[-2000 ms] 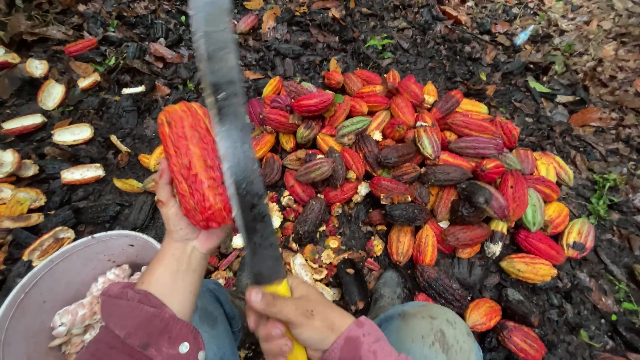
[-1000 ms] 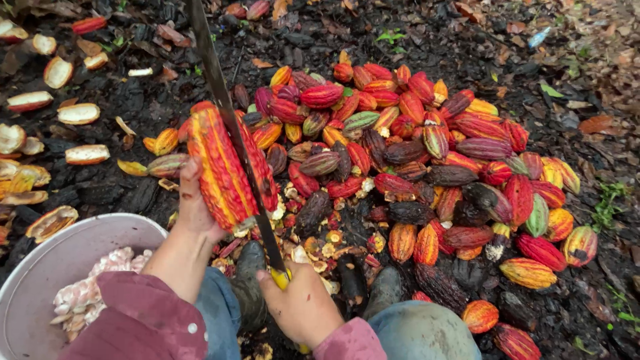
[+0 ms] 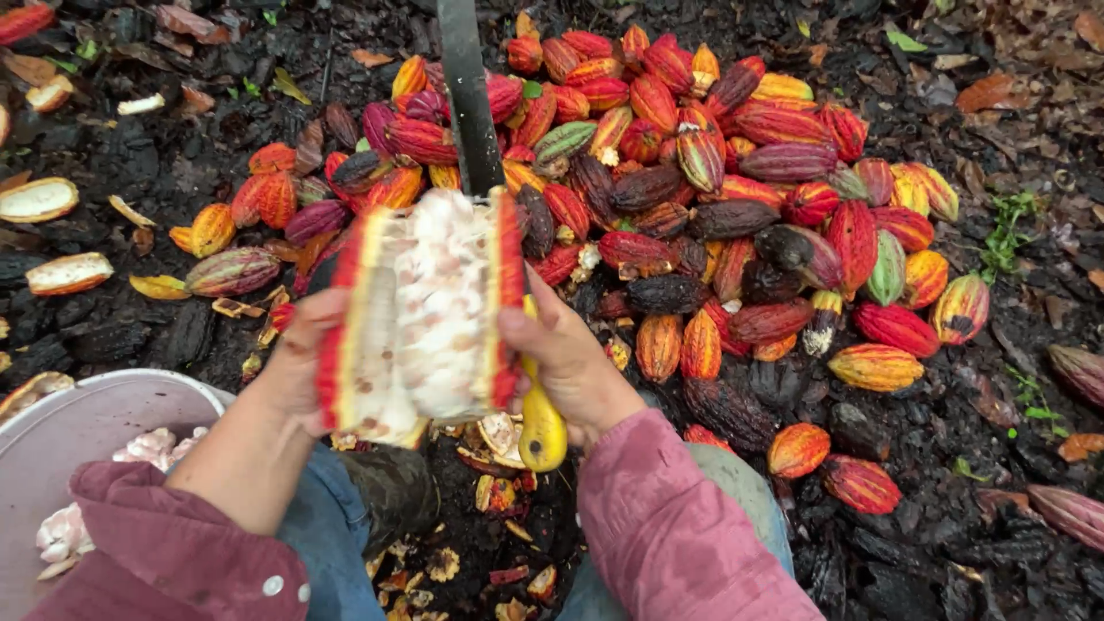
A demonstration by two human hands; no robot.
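Note:
A red and yellow cacao pod (image 3: 366, 328) is split open between my hands, its white pulp-covered beans (image 3: 444, 302) facing up. My left hand (image 3: 297, 366) grips the left half of the husk. My right hand (image 3: 565, 362) holds the yellow handle (image 3: 542, 423) of a machete and also presses on the pod's right edge. The machete's dark blade (image 3: 470, 95) points away from me, its lower part hidden behind the pod. At the lower left, a pale plastic bucket (image 3: 112, 388) holds white cacao beans (image 3: 65, 535).
A large heap of whole cacao pods (image 3: 638, 185), red, yellow, green and dark, lies beyond my hands and to the right. Opened husk halves (image 3: 69, 273) are scattered at the left. Husk pieces (image 3: 444, 565) lie between my legs. Wet dark litter covers the ground.
The pod was whole two seconds ago and had the blade against it one second ago; now it is open with its beans showing. My right hand has come up to the pod's side.

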